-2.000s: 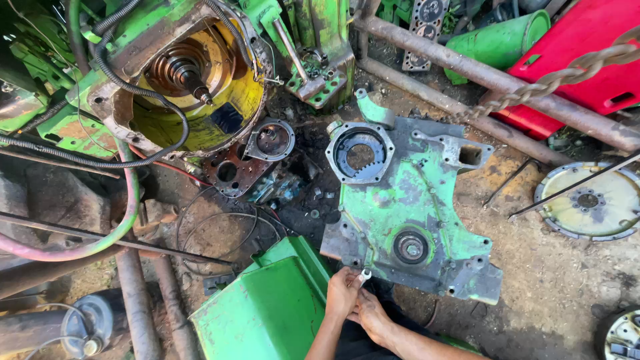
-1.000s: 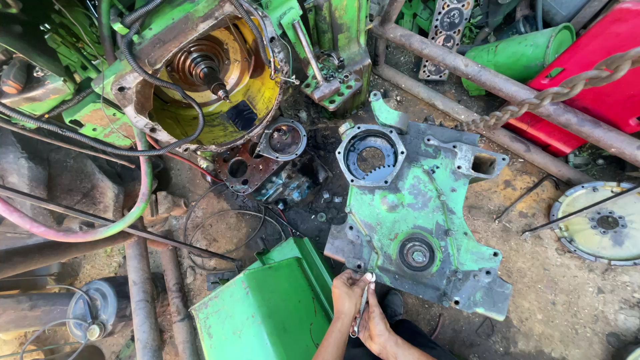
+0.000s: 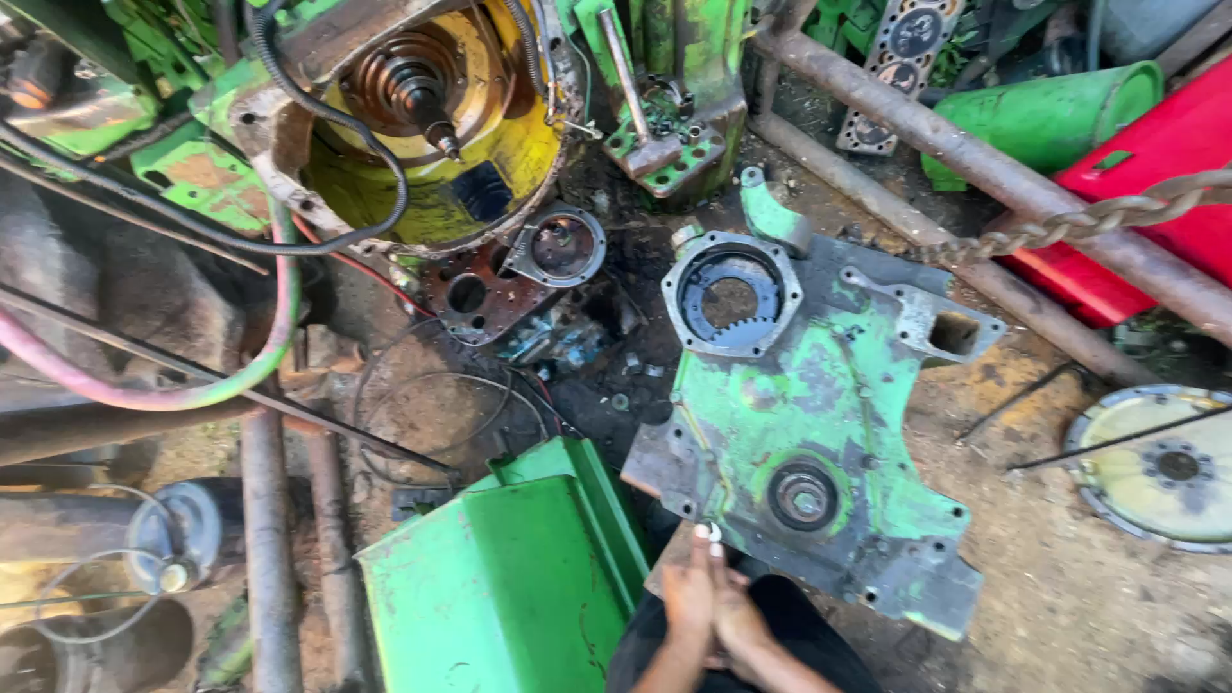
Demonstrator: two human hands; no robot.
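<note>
Both hands meet at the lower middle, just below the near edge of a green-painted metal engine cover plate point(image 3: 828, 404). My left hand point(image 3: 689, 592) and my right hand point(image 3: 736, 611) are pressed together around a wrench point(image 3: 714, 532), whose pale open end shows above the fingertips. Most of its shaft is hidden between the palms. The plate has a round flanged opening at its upper left and a dark hub with a bolt near its lower middle. My knees in dark cloth are under the forearms.
An open yellow housing with a splined shaft point(image 3: 423, 106) stands upper left, a hose point(image 3: 144, 395) before it. A green sheet-metal box point(image 3: 500, 577) lies left of my hands. Metal pipes point(image 3: 876, 202), a chain point(image 3: 1068, 221) and a red panel point(image 3: 1145, 221) are upper right; a round plate point(image 3: 1155, 462) lies right.
The hands have come palm to palm around the wrench; one second ago more of its shaft showed between them.
</note>
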